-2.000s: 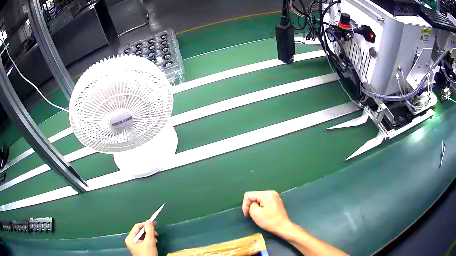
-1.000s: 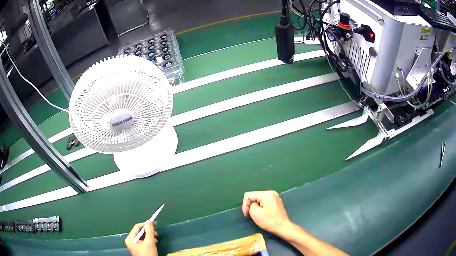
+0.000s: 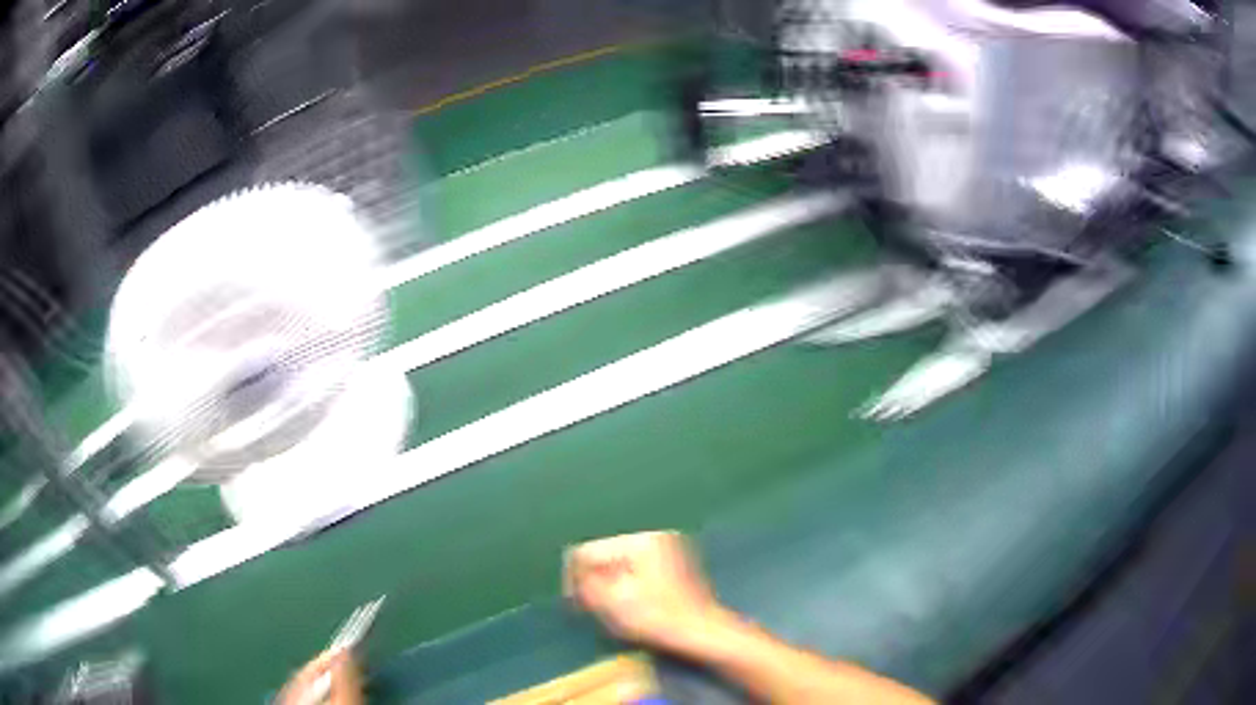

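Note:
The frame is blurred. My left hand point(image 3: 327, 682), cut off by the bottom edge, holds slim pointed tweezers point(image 3: 361, 624) like a pen, tips up and to the right. My right hand point(image 3: 636, 585) is a closed fist near the bench edge, with nothing visible in it. The tan-brown bin-edge rest point(image 3: 579, 683) lies below and between the hands, with a bit of blue bin at its right end. A carrier jig point(image 3: 105, 679) shows blurred at the lower left, cut off by the frame.
A white desk fan point(image 3: 248, 338) stands at the left on the green bench point(image 3: 551, 482) with white strips. Blurred metal posts are at the far left. A white machine point(image 3: 1012, 117) with pointed white guide rails point(image 3: 930, 383) stands at the upper right.
The view has swung and blurred, so fan, machine and hands appear further left. The jig row slid right along the bench between the two earlier frames. Hand poses look unchanged.

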